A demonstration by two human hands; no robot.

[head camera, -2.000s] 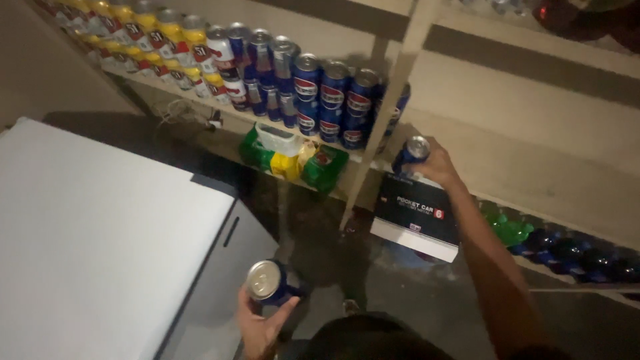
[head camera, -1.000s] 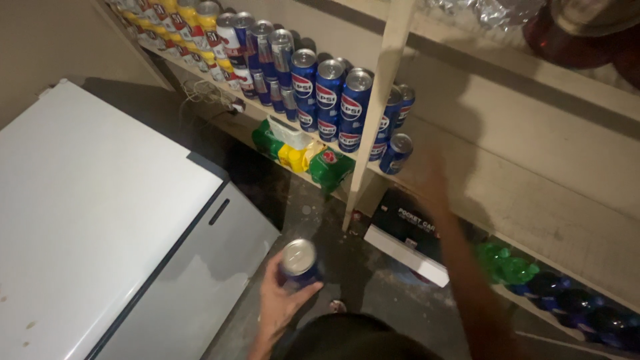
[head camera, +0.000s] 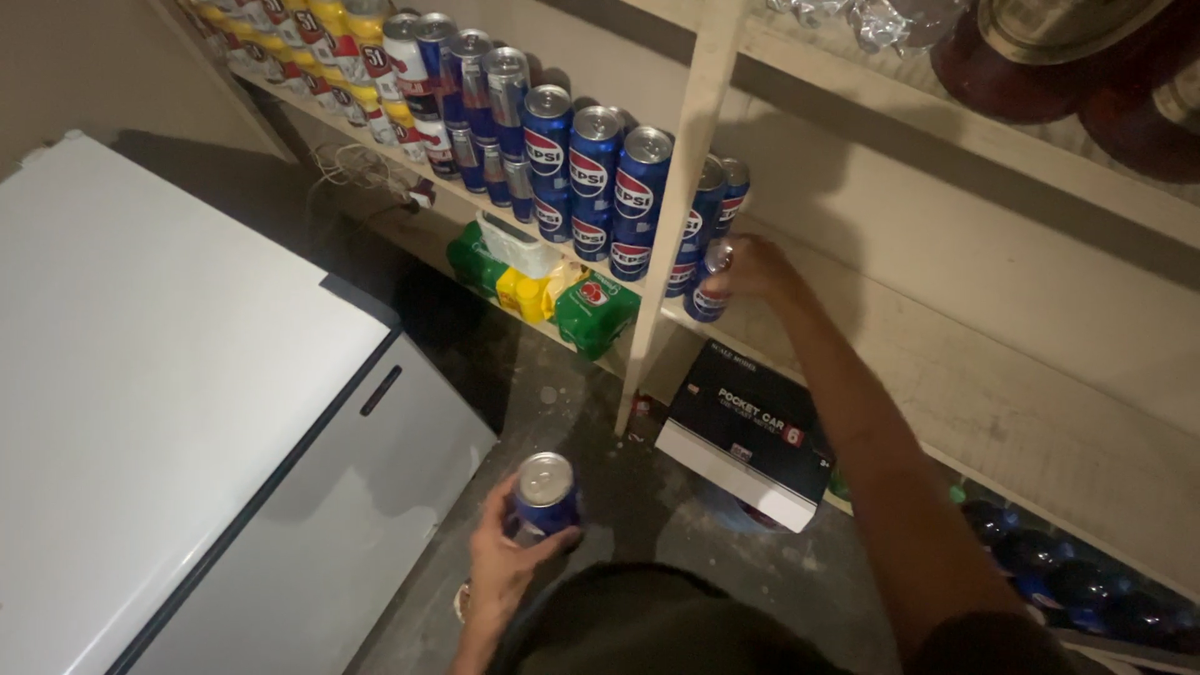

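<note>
My left hand (head camera: 511, 548) is closed around a blue drink can (head camera: 547, 497), silver top up, low in the middle of the view. On the shelf right of the wooden upright, my right hand (head camera: 755, 267) has its fingers around the top of a second blue can, on top of a Pepsi can (head camera: 705, 298) at the shelf's front edge. More Pepsi cans (head camera: 710, 202) stand in stacks just behind it. Left of the upright, a row of stacked Pepsi cans (head camera: 591, 173) stands beside slimmer blue and silver cans (head camera: 487, 103) and yellow, white and red cans (head camera: 342, 56).
A white chest freezer (head camera: 178, 356) fills the left. The wooden upright (head camera: 689, 178) divides the shelves. A black and white box (head camera: 750, 427) lies below my right arm. Green packs (head camera: 597, 309) sit on the lower shelf, dark bottles (head camera: 1069, 572) at lower right, large jars (head camera: 1022, 66) at upper right.
My right hand was at a can above the box, then drew back from a can left on the shelf edge; now it is at the stack there. My left hand still holds its can.
</note>
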